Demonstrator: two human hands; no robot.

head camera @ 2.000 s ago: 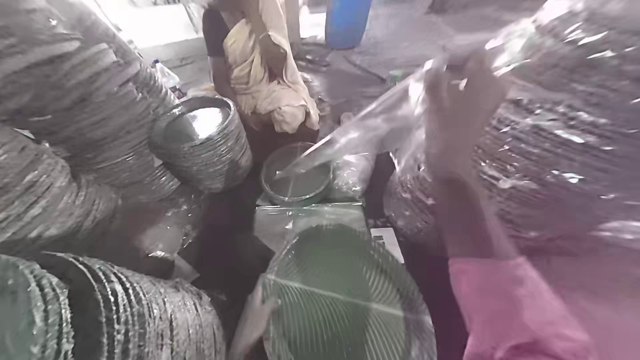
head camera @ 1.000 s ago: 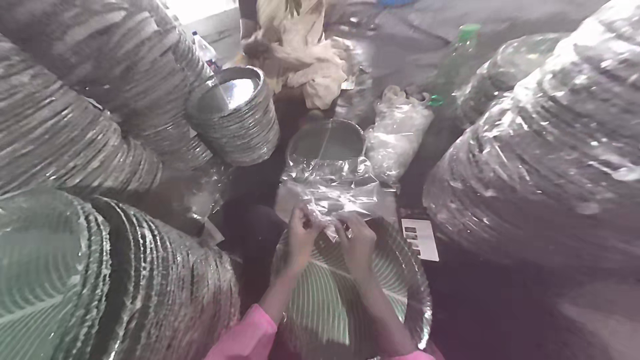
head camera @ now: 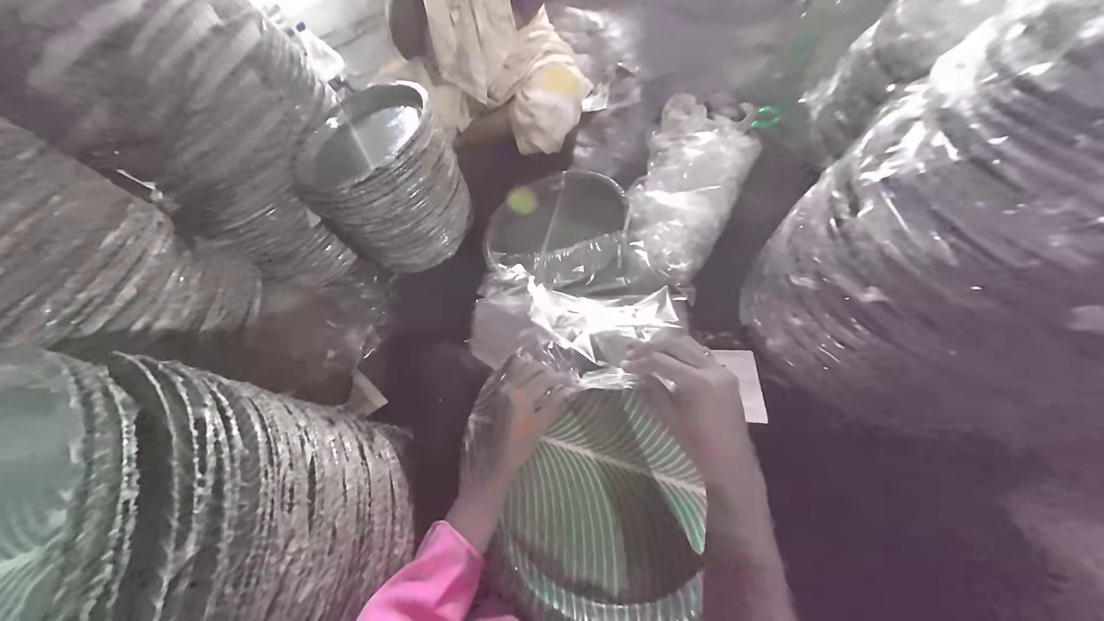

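Both hands grip a clear plastic bag (head camera: 595,323) at the far edge of a round plate stack with a green leaf pattern (head camera: 604,500). My left hand (head camera: 522,410) pinches the film on the left side. A short way to its right, my right hand (head camera: 686,392) holds the same film, its fingers bent over it. The plastic bunches and shines between and beyond the hands. Just past it lies a round dark plate (head camera: 561,216), partly under the film. Fingertips are partly hidden by glare.
Stacked plates with silvery edges (head camera: 285,500) stand at left, with a smaller stack (head camera: 397,181) behind. Large plastic-wrapped stacks (head camera: 940,224) fill the right. A crumpled plastic bundle (head camera: 694,190) and a white card (head camera: 743,384) lie nearer the middle. A person in pale cloth (head camera: 535,86) sits ahead.
Two seconds ago my right hand held the plastic film up high at the right; it came down to the plates beside my left hand. Since one second ago both hands remain on the film.
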